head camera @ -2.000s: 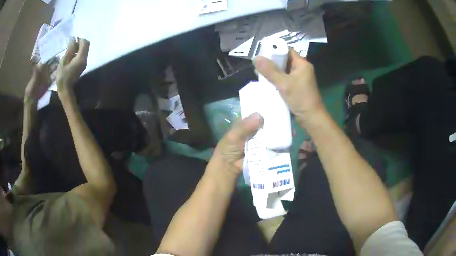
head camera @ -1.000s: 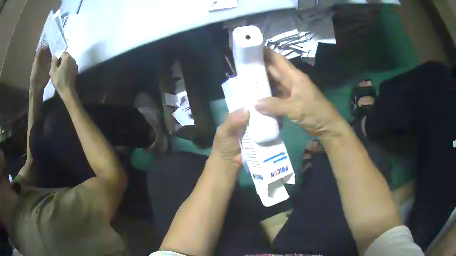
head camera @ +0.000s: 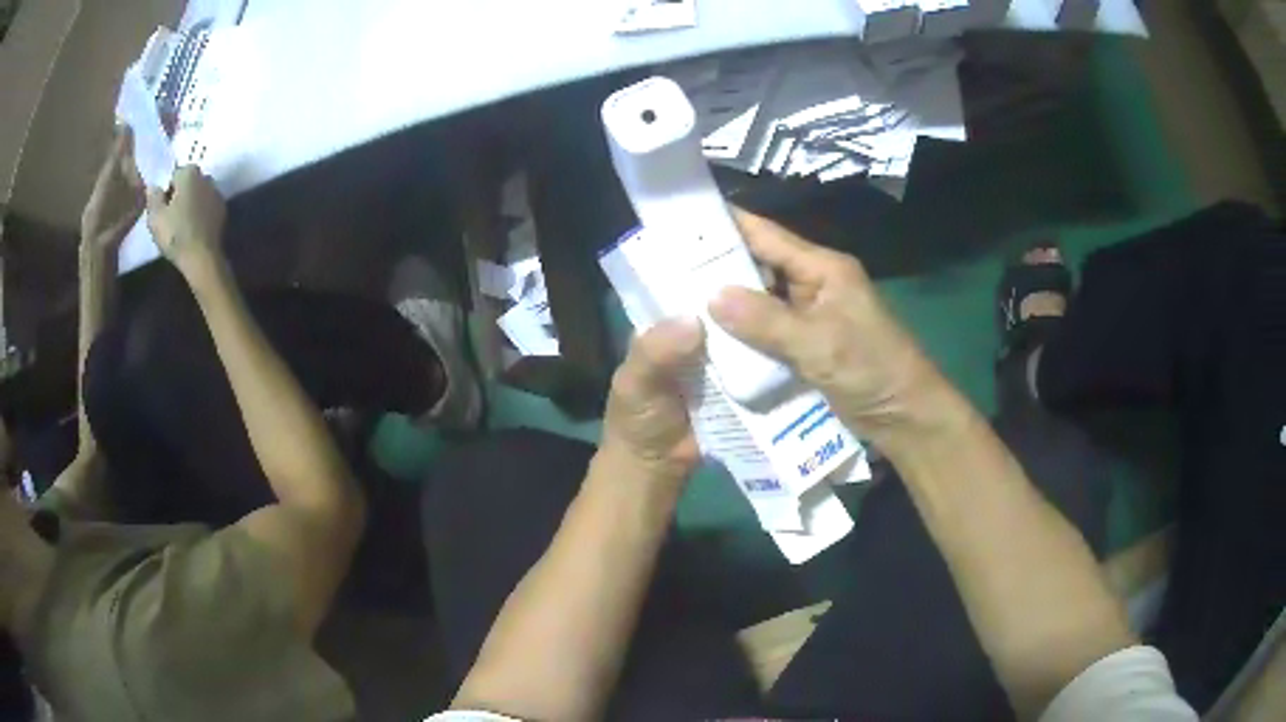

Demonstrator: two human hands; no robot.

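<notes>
A glossy white thermometer (head camera: 666, 167) with a small dark hole in its round end lies over a white retail box (head camera: 793, 449) with blue lettering. Both are tilted, their upper ends to the left. My left hand (head camera: 656, 392) grips the box from the left, thumb near the thermometer's side. My right hand (head camera: 822, 322) holds the thermometer's handle from the right, thumb on top. The box's lower end has open white flaps (head camera: 815, 525). The box's underside is hidden.
The pale table (head camera: 423, 71) curves across the top, with small white boxes (head camera: 891, 20) at its edge. Loose leaflets (head camera: 832, 134) lie below the edge. At left a person's hands (head camera: 184, 212) hold papers. A sandalled foot (head camera: 1041, 289) is at right.
The thermometer's head has moved left, and it and the box have tilted further. My right hand has shifted from the head down to the handle. The person's papers at left have moved.
</notes>
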